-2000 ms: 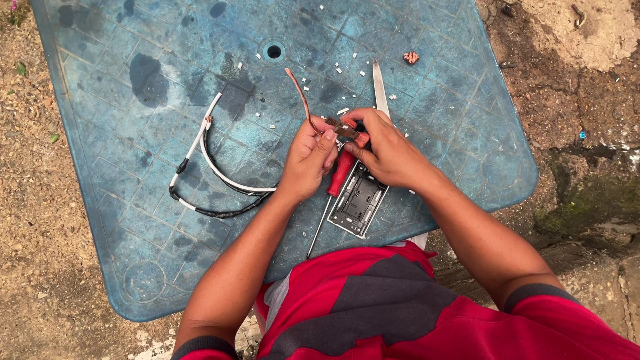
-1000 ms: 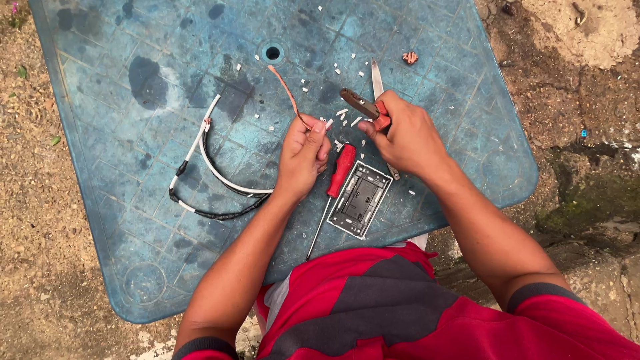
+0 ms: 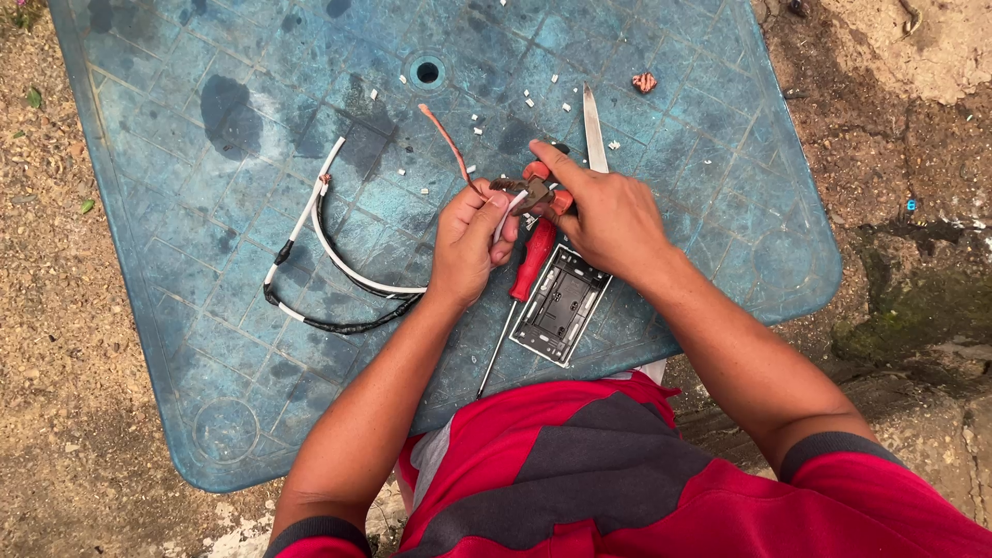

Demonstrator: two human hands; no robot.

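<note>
My left hand point(image 3: 474, 240) pinches a white-insulated wire point(image 3: 509, 215) and a bare copper strand point(image 3: 448, 139) that rises from the fingertips. My right hand point(image 3: 612, 213) grips pliers point(image 3: 535, 190) with red handles, index finger extended; their rusty jaws are at the white wire near my left fingertips. Exactly how the jaws meet the wire is unclear. Below the hands lie a red-handled screwdriver point(image 3: 533, 262) and a dark rectangular plastic frame with a white edge point(image 3: 562, 306). Beyond my right hand, a knife blade point(image 3: 594, 132) points away; its other end is hidden.
On the blue plastic table point(image 3: 225, 310), white-and-black taped cable point(image 3: 291, 249) curves at the left. A small copper wire bundle point(image 3: 644, 82) lies at the upper right. White insulation bits point(image 3: 478, 131) are scattered about. A round hole point(image 3: 427, 72) is near the top middle.
My right hand and the pliers were apart from my left hand one second ago; now the jaws are back at my left fingertips. The white wire now stands out more visibly there.
</note>
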